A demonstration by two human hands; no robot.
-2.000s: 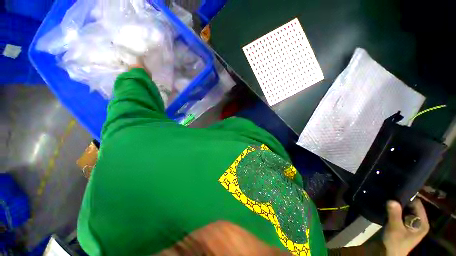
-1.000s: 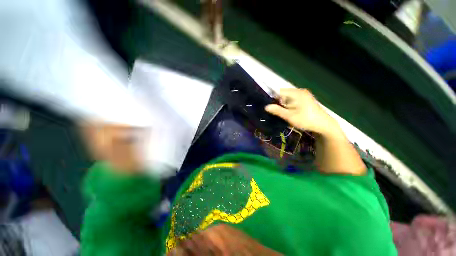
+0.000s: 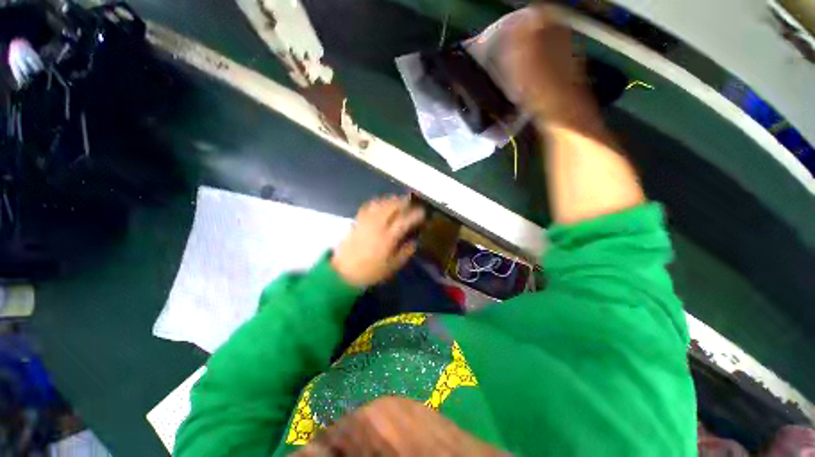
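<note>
A black socket unit [image 3: 469,89] lies on crumpled whitish wrap [image 3: 454,145] on the dark green belt. My right hand [image 3: 541,67] is blurred and reaches over the unit's far right end. Its fingers are unclear, so its grip cannot be told. Thin yellow leads show beside the unit. My left hand [image 3: 377,239] is at the bench edge near the white frame, fingers bent, with a dark patch by the fingertips. I cannot tell whether it holds anything. A flat bubble wrap sheet [image 3: 250,259] lies on the green bench, left of my left hand.
The chipped white metal frame [image 3: 429,183] runs between bench and belt. A compartment with a coiled white wire [image 3: 487,266] is below the frame. A dark pile [image 3: 80,134] is at the upper left. A label sheet corner [image 3: 174,411] shows at the lower left.
My right hand has moved from the bench side of the frame out over the belt, where the unit now lies on wrap. My left hand has moved right to the bench edge. The view has shifted.
</note>
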